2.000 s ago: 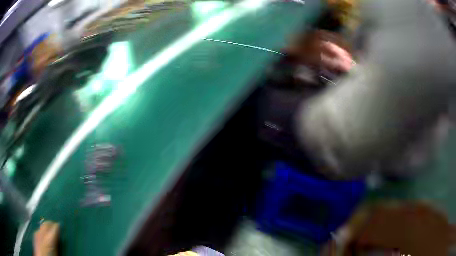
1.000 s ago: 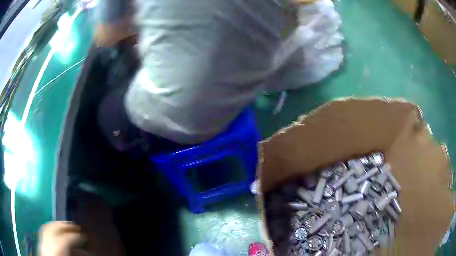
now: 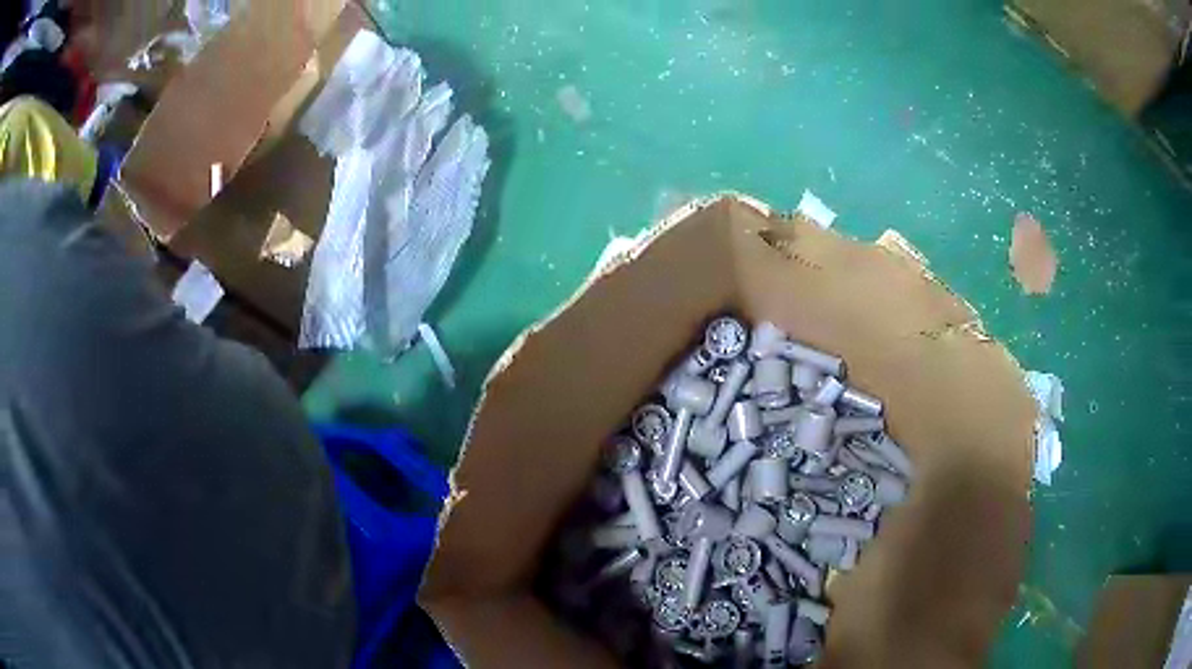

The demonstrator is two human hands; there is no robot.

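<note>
A large open cardboard carton (image 3: 941, 392) with a torn rim stands on the floor in front of me. Many grey fan bodies (image 3: 771, 477) lie jumbled in its bottom. They have round drum heads and tube handles, and some heads show a spoked face. Neither my left hand nor my right hand is in view.
A person in grey clothing (image 3: 144, 457) is close at the left, by a blue plastic stool (image 3: 386, 523). Another open carton (image 3: 222, 105) and a crumpled white sheet or bag (image 3: 392, 196) are at upper left. More cardboard (image 3: 1111, 46) is at upper right. The floor is green.
The view has swung right, away from the green bench, and now centres on the carton. The hand seen at lower left earlier is out of the picture. The person in grey now shows farther left.
</note>
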